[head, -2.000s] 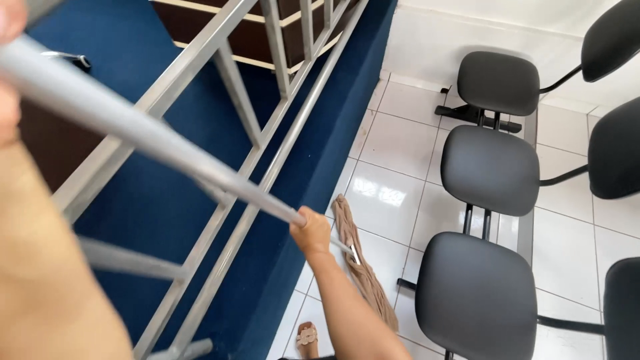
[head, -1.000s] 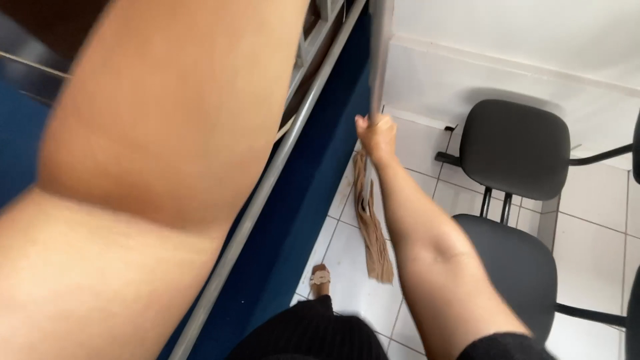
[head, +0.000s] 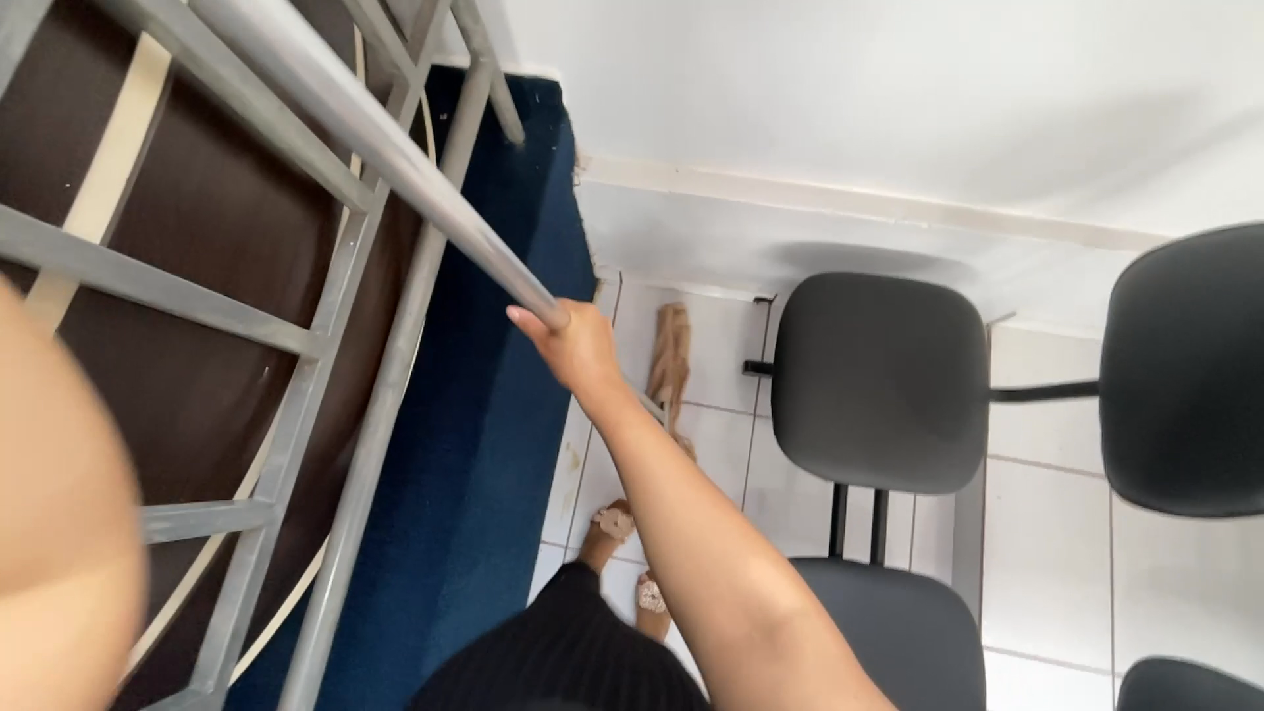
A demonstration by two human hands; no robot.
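A grey metal pole (head: 425, 188) runs slantwise from the top left down to my right hand (head: 575, 346), whose fingers are wrapped around it. Below the hand, the pole's lower part passes behind my forearm and comes down at a tan cloth (head: 671, 346) on the floor. The cloth lies bunched in a narrow strip between the blue carpeted platform and the chairs. Of my left side only a blurred part of the arm shows at the left edge; that hand is outside the view.
A grey metal railing (head: 341, 286) stands along the blue carpeted platform (head: 464, 444), with dark brown panels behind it. Joined black chairs (head: 879, 385) stand at the right by a white wall (head: 889, 89). My sandalled feet (head: 614, 521) are on the white tiled floor (head: 1047, 563).
The view has shifted towards the wall. The pole, upright in the view one second ago, now slants to the upper left. My left arm has moved from across the view to the left edge.
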